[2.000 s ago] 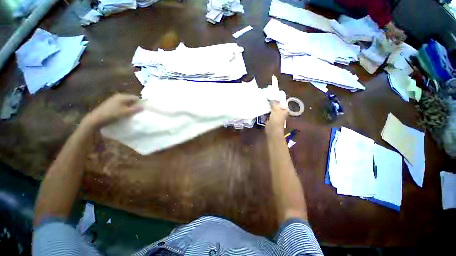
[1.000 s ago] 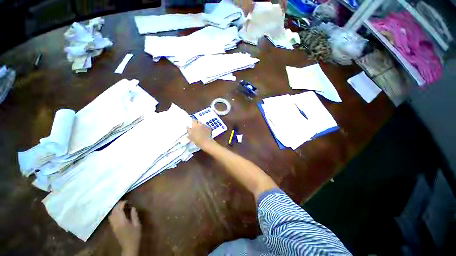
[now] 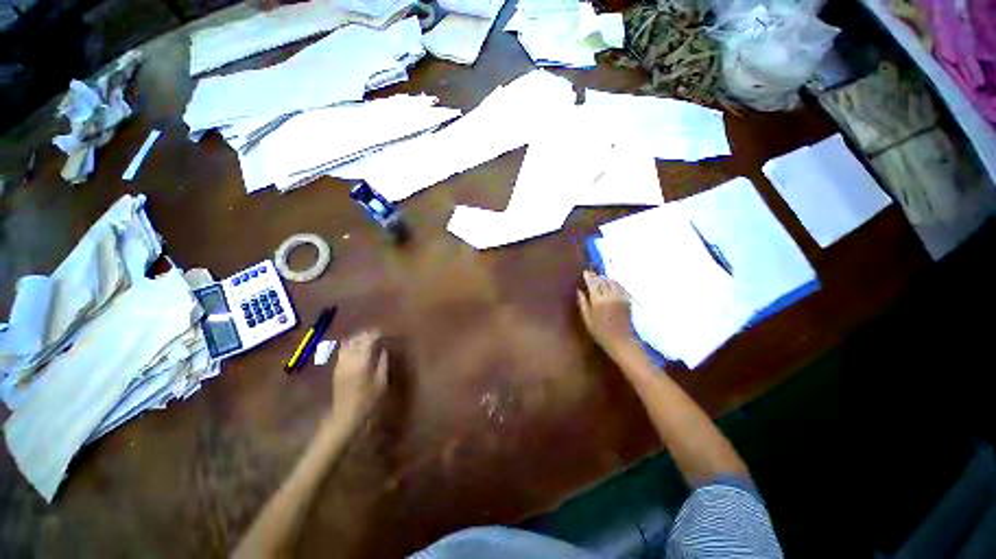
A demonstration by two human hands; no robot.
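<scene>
A clipboard or folder with a blue edge [image 3: 789, 301] lies under loose white sheets [image 3: 694, 257], with a dark pen-like thing on top. My right hand [image 3: 607, 312] is at its left edge, fingertips touching the edge or sheets; whether they grip is unclear. My left hand [image 3: 358, 377] is low over the brown table, fingers loosely curled with nothing visible in them, just right of a small white piece [image 3: 324, 352] and a yellow-and-black cutter or pen [image 3: 310, 340]. A calculator [image 3: 258, 307] lies further left, against a stack of cream fabric panels [image 3: 115, 349].
A tape roll [image 3: 303, 258] and a small dark blue device [image 3: 377, 207] lie ahead. White panels [image 3: 317, 137] and flat white pieces [image 3: 524, 197] spread across the back. A plain sheet [image 3: 828, 189], tangled strips [image 3: 668, 49] and a plastic bag [image 3: 770, 49] are at right.
The view has turned right. My right hand has left the panel stack and calculator and reached the folder. My left hand has moved away from the panels. More white pieces now lie beyond the folder.
</scene>
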